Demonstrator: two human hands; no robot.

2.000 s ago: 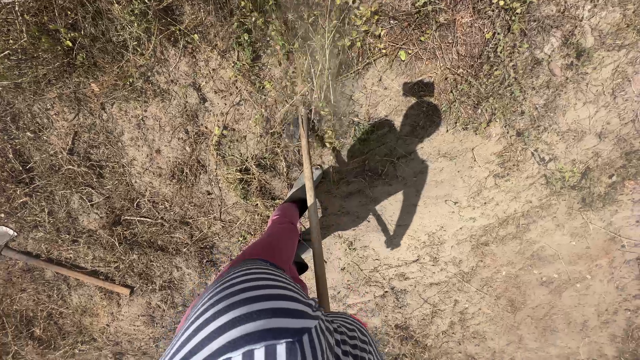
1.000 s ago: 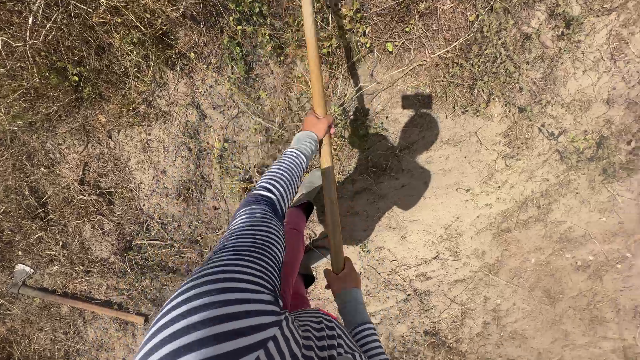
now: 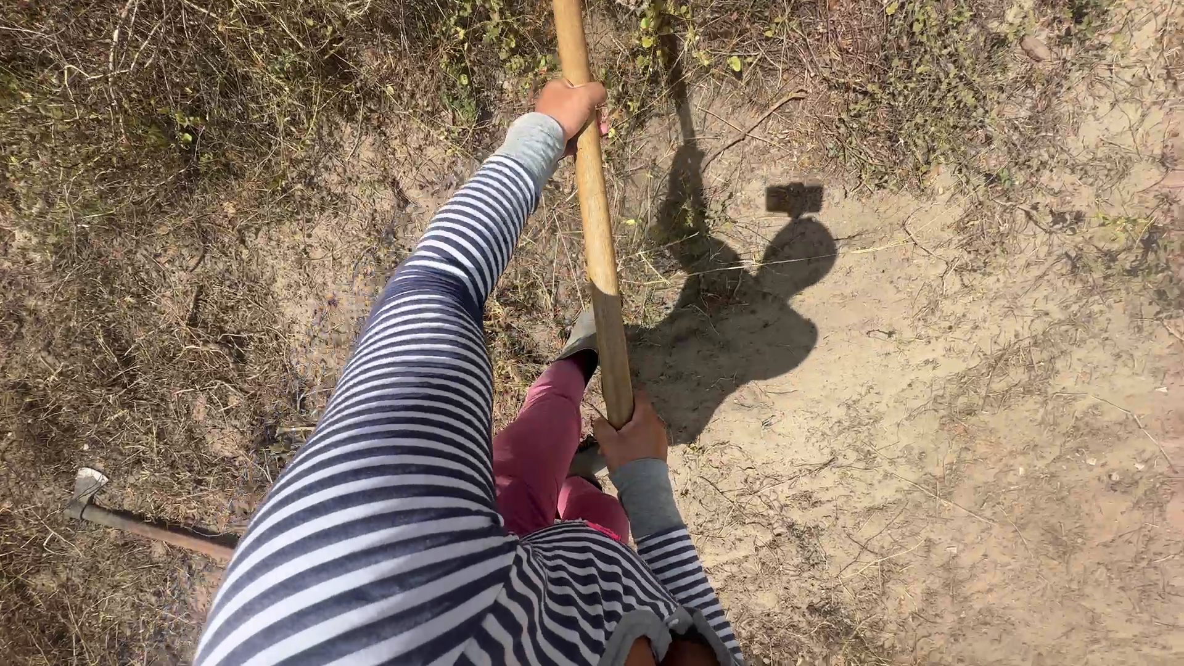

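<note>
A long wooden tool handle (image 3: pixel 599 240) runs from the top edge down to the middle of the view; its far end is out of frame. My left hand (image 3: pixel 571 109) is closed around its upper part, with that arm stretched out. Lower down, my right hand (image 3: pixel 635 433) grips the near end of the handle, close to my body. Both arms wear striped sleeves with grey cuffs.
An axe (image 3: pixel 153 529) with a wooden handle lies on the ground at the lower left, partly hidden by my sleeve. Dry grass and low weeds (image 3: pixel 462 55) cover the left and top. Bare sandy soil (image 3: pixel 925 388) spreads to the right. My shoe (image 3: pixel 581 335) is beside the handle.
Two seconds ago neither hand showed plainly and the handle's visible far part lay lower in view. Now the handle reaches past the top edge, and both hands show on it, as one second ago.
</note>
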